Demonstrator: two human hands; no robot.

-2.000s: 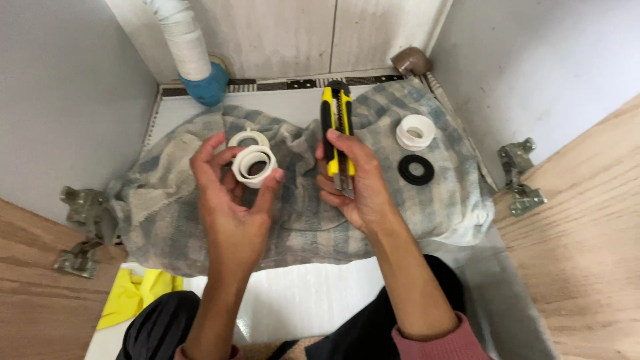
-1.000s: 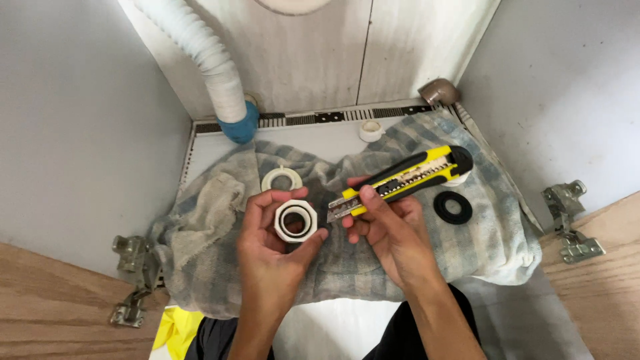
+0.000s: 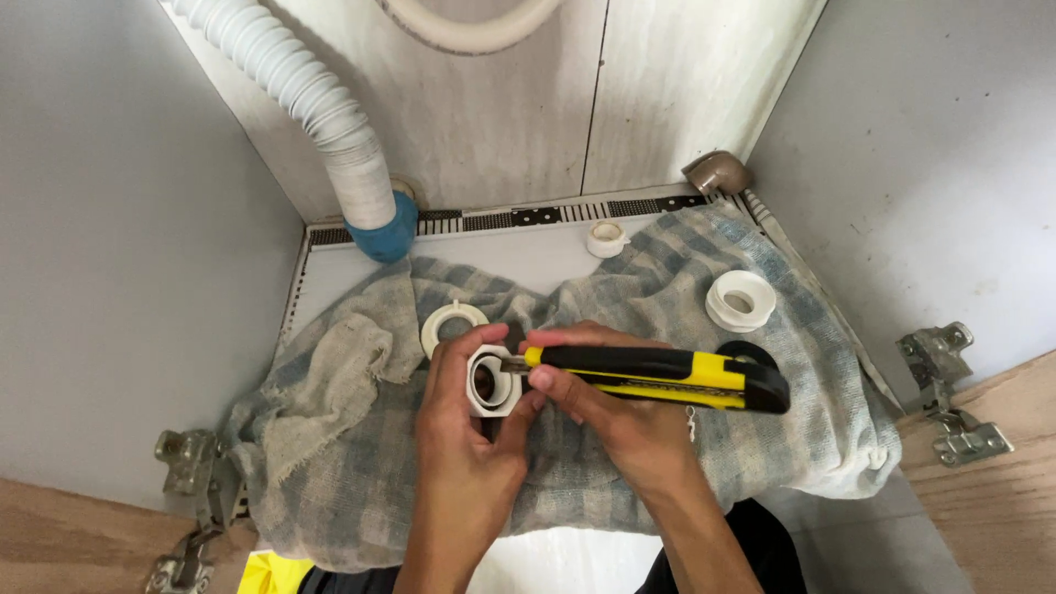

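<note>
My left hand grips a white plastic pipe fitting with an octagonal rim, its opening turned up toward me. In my right hand is a yellow and black snap-off utility knife, held level, with its blade end at the fitting's inner rim. Behind my left fingers a cream plastic ring lies on a checkered cloth. To the right, a white threaded plastic ring rests on the cloth, and the knife's handle partly covers a black rubber washer.
A corrugated white drain hose enters a blue fitting at the back left. Near the back stands a small white plastic part; a brown pipe elbow sits in the right corner. Metal hinges flank the cabinet opening.
The knife has swung from upright, two seconds ago, to level, and its blade end has come to the fitting's rim. The view has shifted.
</note>
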